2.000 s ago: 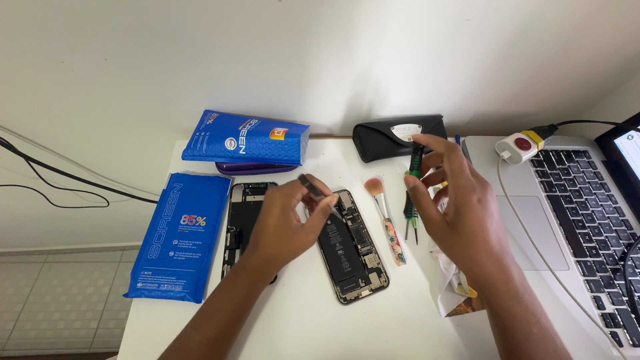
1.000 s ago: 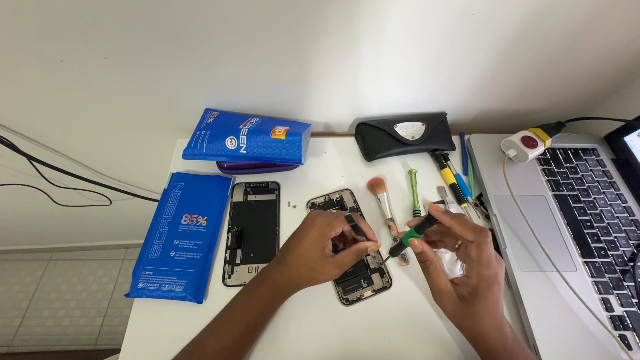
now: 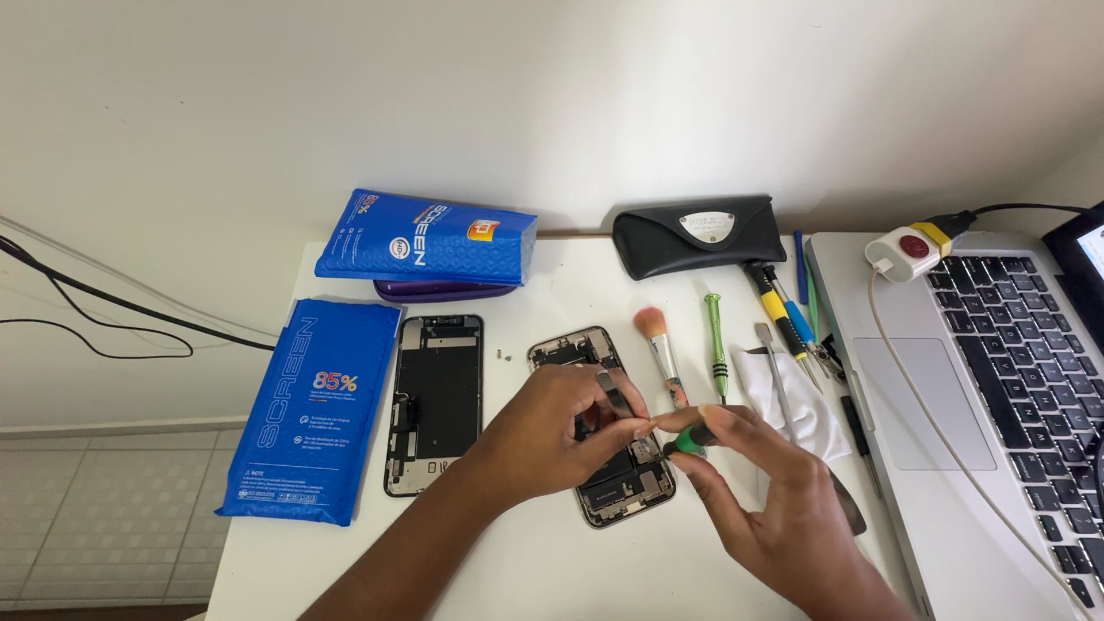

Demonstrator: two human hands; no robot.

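Note:
An opened smartphone body (image 3: 625,496) lies on the white table, its internal parts showing, partly hidden under my hands. My left hand (image 3: 573,423) is over its middle, with metal tweezers (image 3: 614,395) held among the fingers. Just right of it, my right hand (image 3: 759,483) grips a green and black screwdriver (image 3: 688,438); its tip is hidden. The fingertips of both hands meet above the phone's right edge, and whether something small is between them I cannot tell. A detached phone screen assembly (image 3: 434,405) lies to the left, inner side up. Tiny parts (image 3: 503,355) rest between the two.
Blue padded pouches (image 3: 315,414) lie at the left, one over a purple case (image 3: 444,291). Behind are a black glasses case (image 3: 703,235), a makeup-type brush (image 3: 660,345), a green screwdriver (image 3: 714,341) and several tools. A white cloth (image 3: 798,405) and a laptop (image 3: 914,388) are at the right.
Two seconds ago my right hand was raised near the glasses case with the screwdriver; it moved down to the phone. Since one second ago, the hands have come together, fingertips meeting.

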